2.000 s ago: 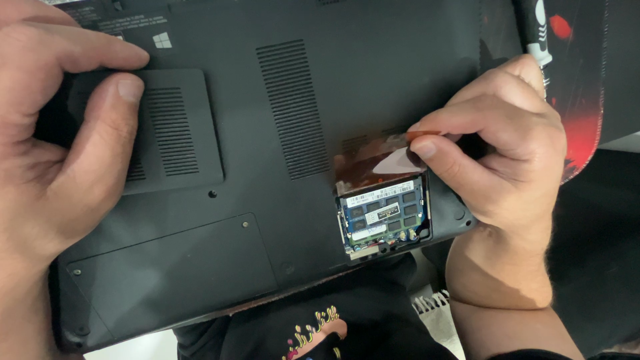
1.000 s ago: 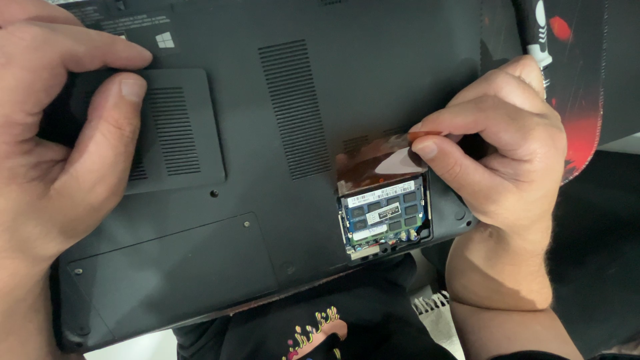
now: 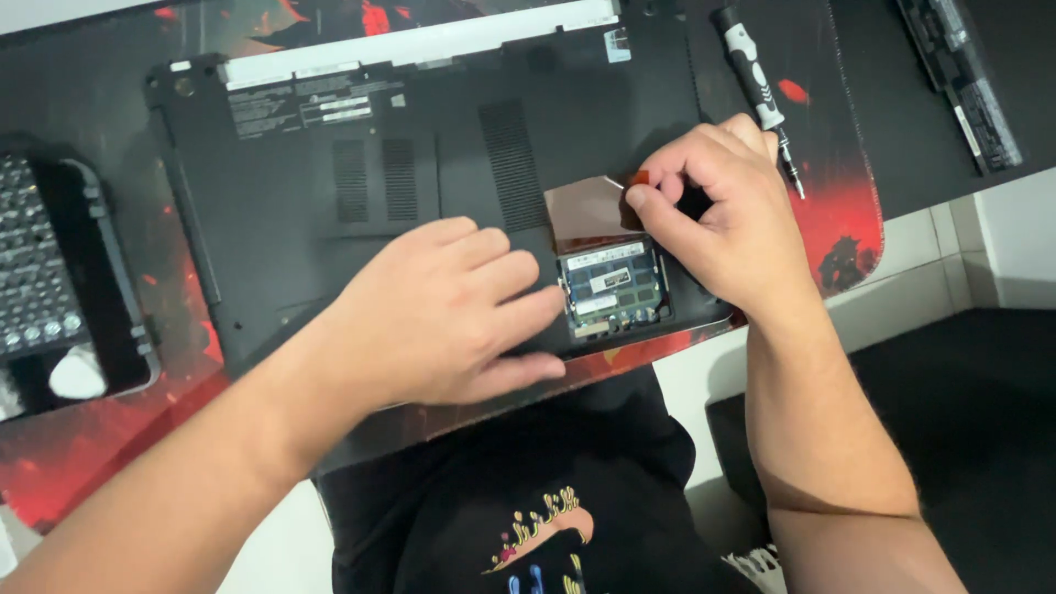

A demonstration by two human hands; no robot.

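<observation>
A black laptop (image 3: pixel 313 165) lies bottom side up, its near right bay uncovered. In the bay sits a memory module (image 3: pixel 610 279) with blue and green circuit board showing. My right hand (image 3: pixel 709 214) pinches the orange tab of a translucent brownish plastic film (image 3: pixel 590 210), which is folded back from the bay's far edge. My left hand (image 3: pixel 462 318) is over the laptop's near part, palm down, fingers loosely spread, its fingertips beside the bay's left edge. Nothing shows in its fingers.
A precision screwdriver (image 3: pixel 755 74) lies on the red and black desk mat (image 3: pixel 854 198), right of the laptop. Farther right is a laptop battery (image 3: pixel 961 91). At the left edge stands a case of small bits (image 3: pixel 37 256) with a white object in it.
My left hand has moved from the laptop's left side to beside the open bay. My right hand still holds the film's tab. The view is now much wider.
</observation>
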